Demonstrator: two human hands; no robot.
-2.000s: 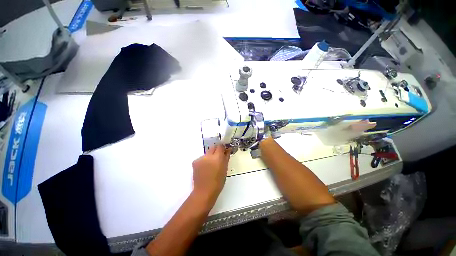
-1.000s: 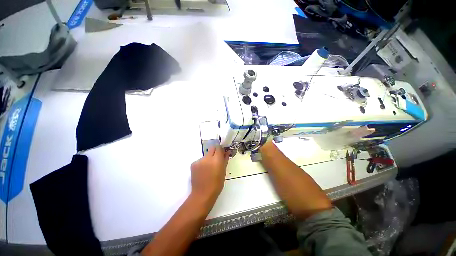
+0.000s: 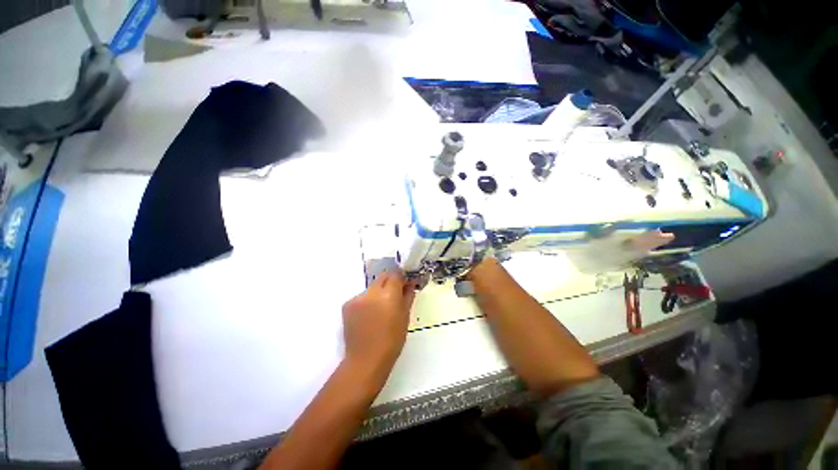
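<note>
A white sewing machine (image 3: 570, 188) with a blue stripe stands on the white table. My left hand (image 3: 379, 312) is at the left side of its needle area, fingertips together beside the slide plate (image 3: 379, 246); whether they pinch something is too small to tell. My right hand (image 3: 480, 274) reaches under the machine head at the needle area. Its fingers are hidden behind the metal parts, so I cannot see what they touch. The presser foot and needle are not clearly visible.
Black cut fabric panels (image 3: 179, 197) lie left of the machine. A red-handled tool (image 3: 633, 303) and small dark and red snips (image 3: 687, 292) lie at the table's right end. A thread cone (image 3: 567, 114) stands behind the head. A clear plastic bag (image 3: 703, 372) is at the lower right.
The whole view has shifted slightly, so the table and machine appear a little further left. Both hands stay at the needle area with little visible movement.
</note>
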